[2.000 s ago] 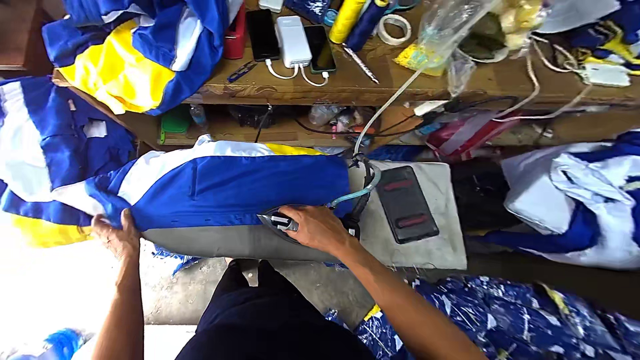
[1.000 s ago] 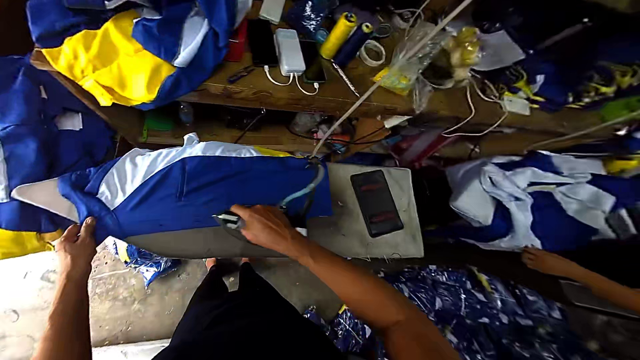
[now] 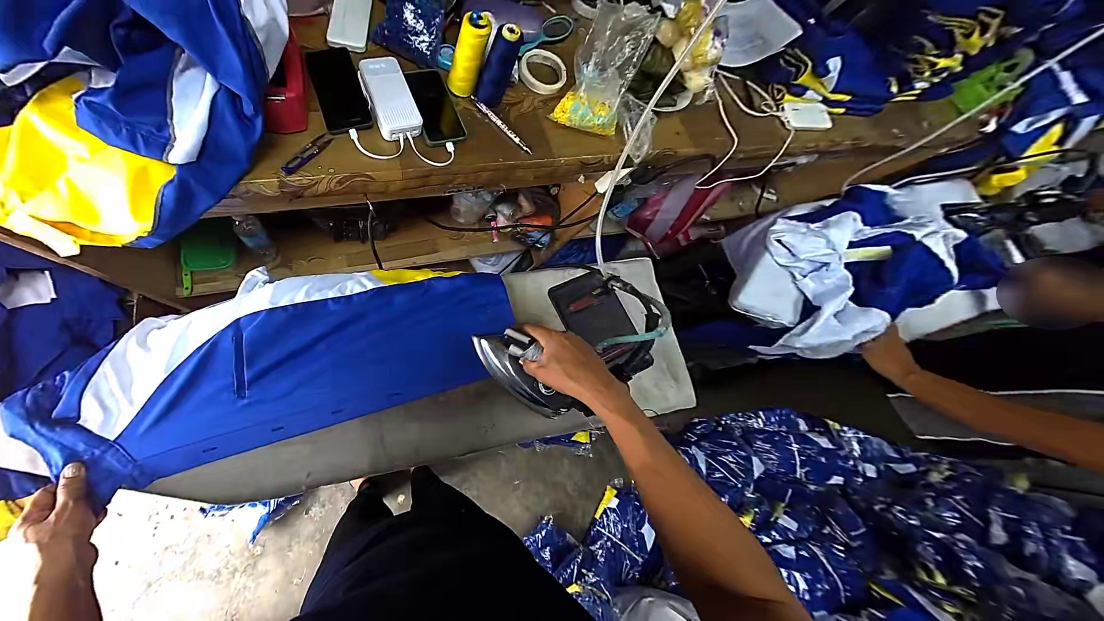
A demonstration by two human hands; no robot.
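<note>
A blue, white and yellow fabric garment (image 3: 345,345) lies stretched along a grey padded ironing board (image 3: 345,444). At its lower left end, my left hand (image 3: 65,517) pinches the cloth between thumb and fingers. My right hand (image 3: 569,366) grips the handle of an electric iron (image 3: 509,371), whose metal tip is at the garment's right edge. Behind the iron, a dark iron rest (image 3: 591,306) lies on the board's right end, partly hidden by the hand and the iron's cable.
A wooden table (image 3: 345,172) beyond the board holds phones, a white power bank (image 3: 391,99), thread cones (image 3: 470,53) and tape. Another person's arm (image 3: 966,401) reaches to white and blue garments (image 3: 828,267) at right. Bagged blue garments (image 3: 802,509) lie at lower right.
My right hand has moved the iron rightward along the garment to its right edge. The other person's arm, out of view two seconds ago, now shows at right.
</note>
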